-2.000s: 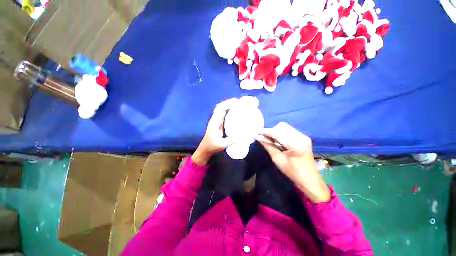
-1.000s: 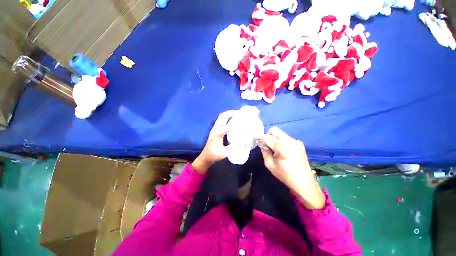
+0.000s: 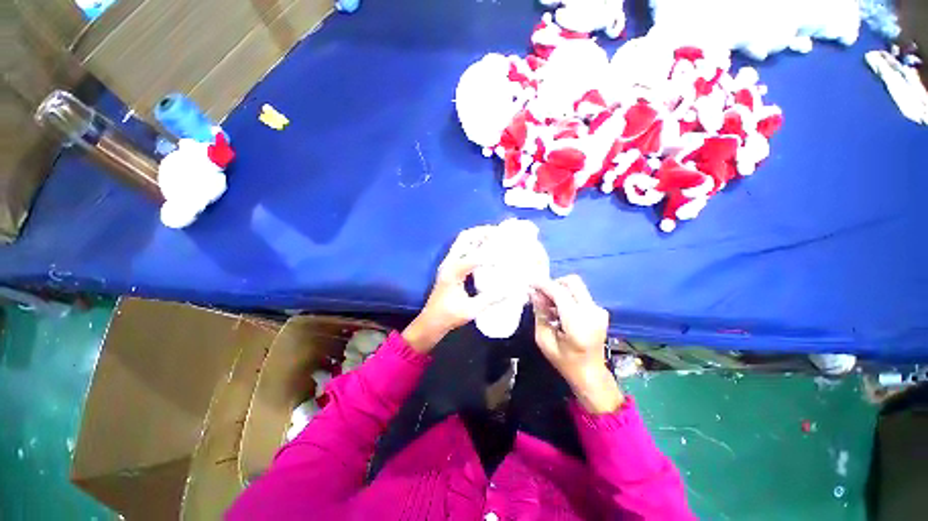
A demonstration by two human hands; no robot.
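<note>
A white plush toy body (image 3: 512,275) is held over my lap at the table's front edge. No red hat shows on it. My left hand (image 3: 457,285) is closed around its left side. My right hand (image 3: 572,324) is at its right side, with thumb and fingertips pinched together close to the plush. A needle or thread between these fingertips is too small to make out. A heap of red and white Santa hats (image 3: 639,130) lies on the blue table (image 3: 336,193) ahead of my hands.
A finished plush with hat (image 3: 193,183), a blue thread spool (image 3: 181,117), a clear tube (image 3: 100,140) and a small yellow piece (image 3: 273,116) are at the left. White bodies (image 3: 758,22) lie behind the hats. An open floor carton (image 3: 168,397) holding toys stands beside my legs.
The view has shifted slightly. My left hand still holds the plush. My right hand has turned more upright, its fingertips still at the plush's right side.
</note>
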